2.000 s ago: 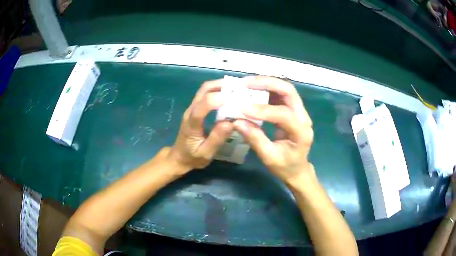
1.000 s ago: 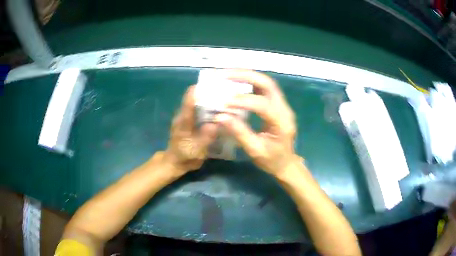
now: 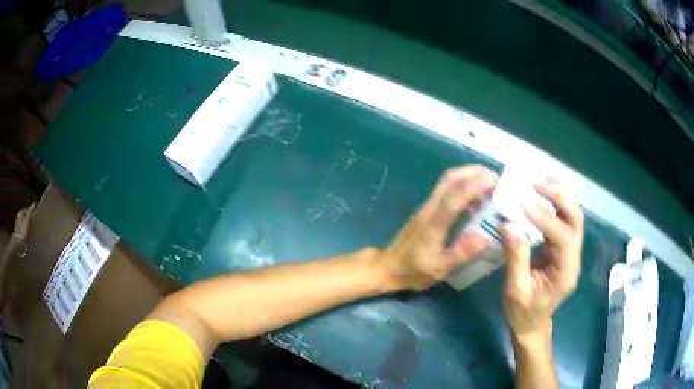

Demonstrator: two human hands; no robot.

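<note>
A white product box (image 3: 487, 222) with small dark print stands or is held end-up between my hands at the bench's right middle. A white flap sticks up at its far side. My left hand (image 3: 445, 232) grips the box from the left. My right hand (image 3: 544, 254) is on its right side, with fingers bent over the top end and flap. The box's lower part shows below my left hand's fingers. Another closed white box (image 3: 221, 121) lies slanted on the green bench at the upper left.
White open-ended boxes (image 3: 631, 327) lie at the far right. A white edge strip (image 3: 396, 104) runs along the bench's back, with a metal post (image 3: 205, 19). A blue bin (image 3: 82, 42) is at the upper left. A brown carton (image 3: 122, 285) with a barcode label (image 3: 80, 266) is below the left edge.
The view has swung left, so the bench things appear shifted right. My hands still hold the box; my right fingers have spread around its top, and a white flap now shows upright.
</note>
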